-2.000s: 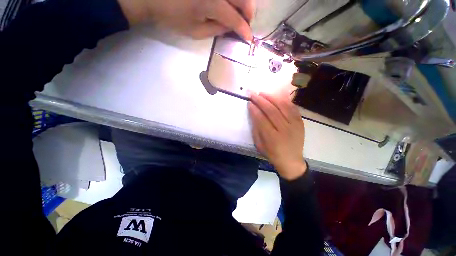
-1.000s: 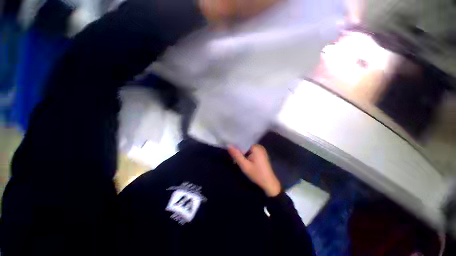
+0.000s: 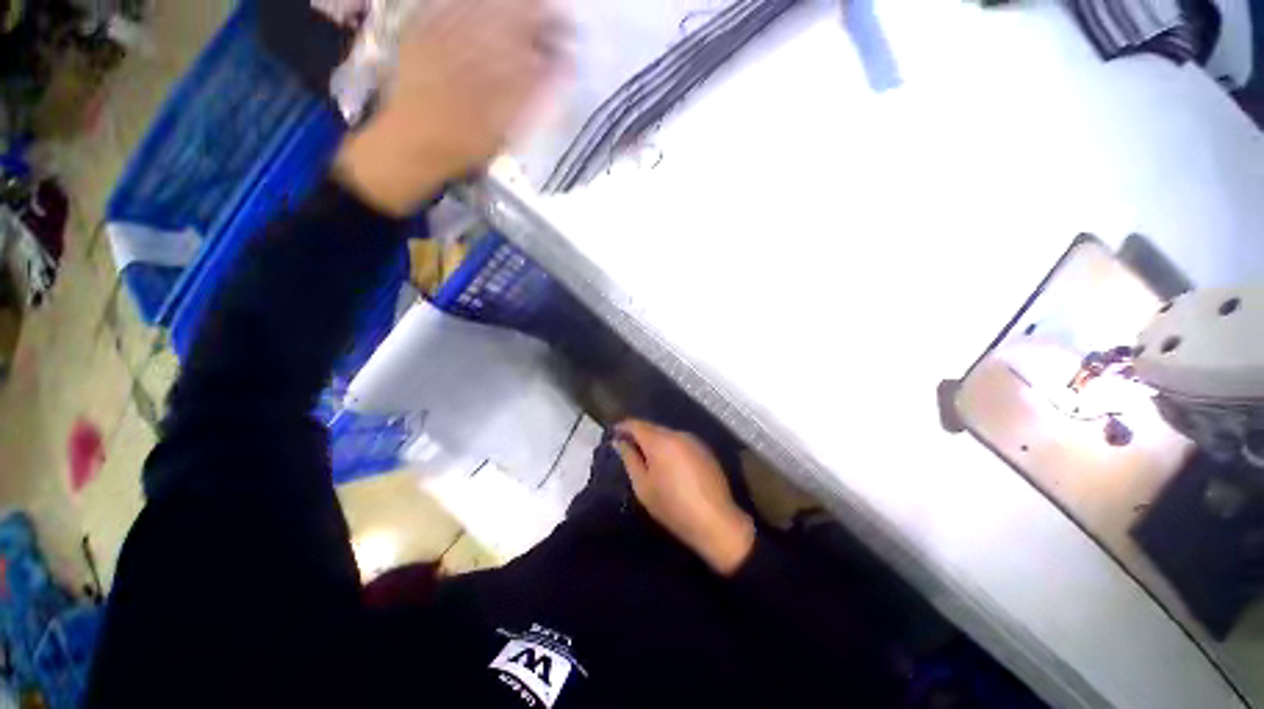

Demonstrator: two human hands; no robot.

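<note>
My left hand (image 3: 458, 97) is blurred at the upper left, over the table's left end. It is beside the stacked pale panels with dark striped edges (image 3: 665, 86); I cannot tell whether it holds anything. My right hand (image 3: 682, 496) is low in front of my body, below the table edge, fingers curled. Whether something is in it cannot be made out. Pale panels (image 3: 478, 381) with thin dark lines hang or lie below the table, just left of my right hand.
The white table (image 3: 832, 263) has a long front edge. The machine head (image 3: 1203, 346), lit needle area and tan cover board (image 3: 1001, 402) are at the right, with a dark fabric square (image 3: 1203, 533). Blue crates (image 3: 229, 180) stand at the left. A light-blue strip (image 3: 871, 45) lies on the table.
The view has swung left. The pale sheet that my hands held over my lap is no longer seen spread there. My left hand is now at the stack; my right hand remains low near my body.
</note>
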